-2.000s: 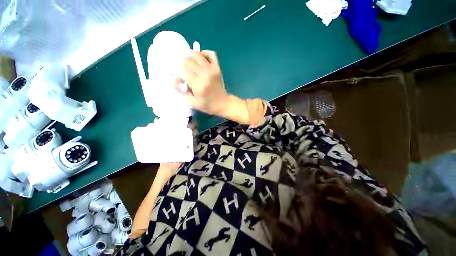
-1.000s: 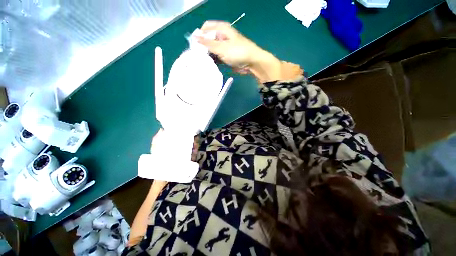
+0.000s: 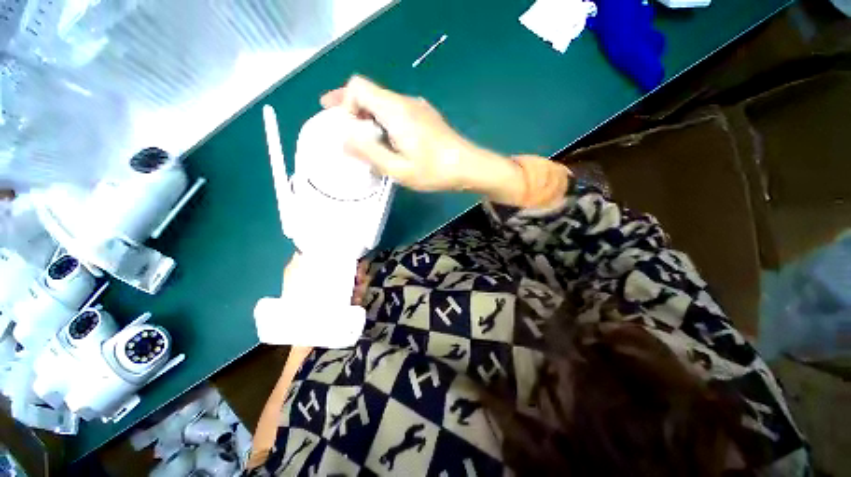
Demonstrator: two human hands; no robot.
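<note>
A white security camera (image 3: pixel 322 219) stands out overexposed in front of me, rounded head up, squared foot towards my body, one antenna upright at its left. My left hand (image 3: pixel 360 283) is around its neck from behind; only finger parts show beside the white body. My right hand (image 3: pixel 397 140) lies on the right and top of the head, thumb and fingers bent over it. Whether a cloth is under the right fingers cannot be seen.
More white cameras (image 3: pixel 103 373) are piled on the bench at left, others (image 3: pixel 201 442) below its edge. Clear ribbed plastic (image 3: pixel 196 56) lies at the back. A thin white stick (image 3: pixel 430 50), white scraps (image 3: pixel 560 20) and a blue rag (image 3: pixel 630 42) lie on the green mat (image 3: pixel 485 84).
My right hand has come down from above the camera's head, where it pinched a small whitish wad, onto the head. The camera has shifted slightly left. A camera at far left now stands more upright.
</note>
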